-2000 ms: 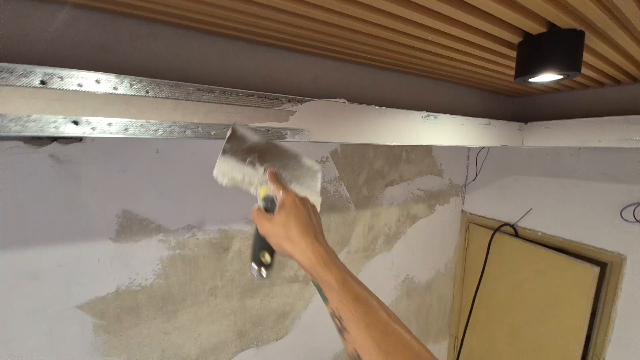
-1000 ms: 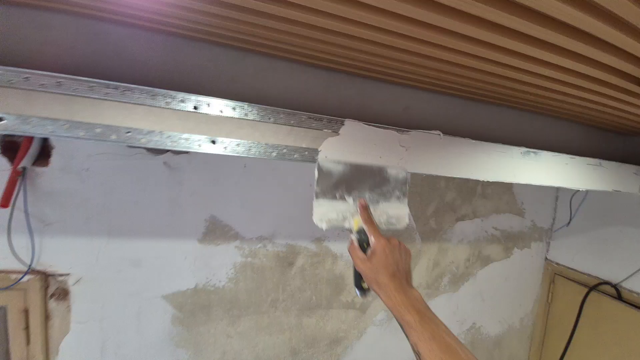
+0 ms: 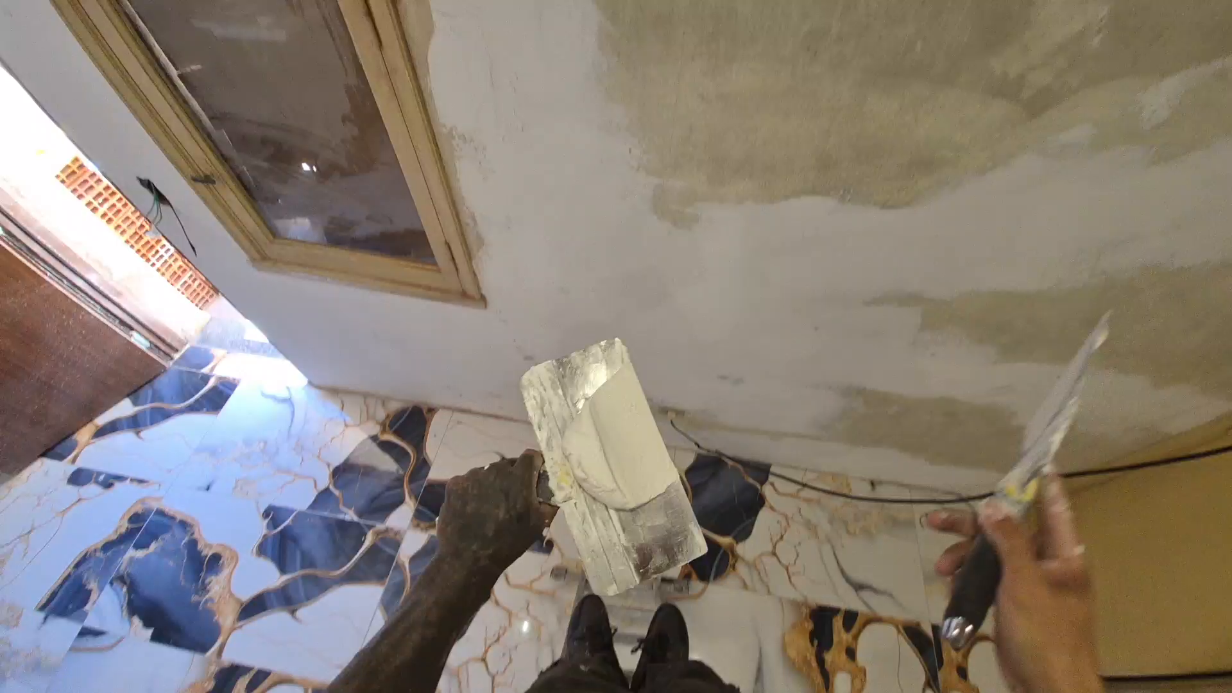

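My left hand [image 3: 493,505] grips the handle of a metal plastering trowel [image 3: 664,529], whose flat blade is turned up and carries a mound of whitish plaster [image 3: 621,438]. On the right, my right hand [image 3: 1035,577] is closed around the black handle of a wide putty knife [image 3: 1054,419]. Its blade points up and is seen nearly edge-on, with plaster smeared on it. The two tools are apart. Behind them stands a wall [image 3: 577,192] with white areas and bare grey-brown patches [image 3: 828,115].
A wood-framed window [image 3: 366,274] is at upper left, near a brown door [image 3: 67,356] and loose wires [image 3: 154,197]. A black cable [image 3: 847,496] runs along the wall's foot. Below are marble-patterned floor tiles [image 3: 318,616] and my dark shoes [image 3: 589,626]. A yellowish panel [image 3: 1155,568] stands at right.
The view has swung down from the ceiling edge to the floor. My right hand has taken the putty knife away from the strip between the metal profiles. My left hand and the trowel now show.
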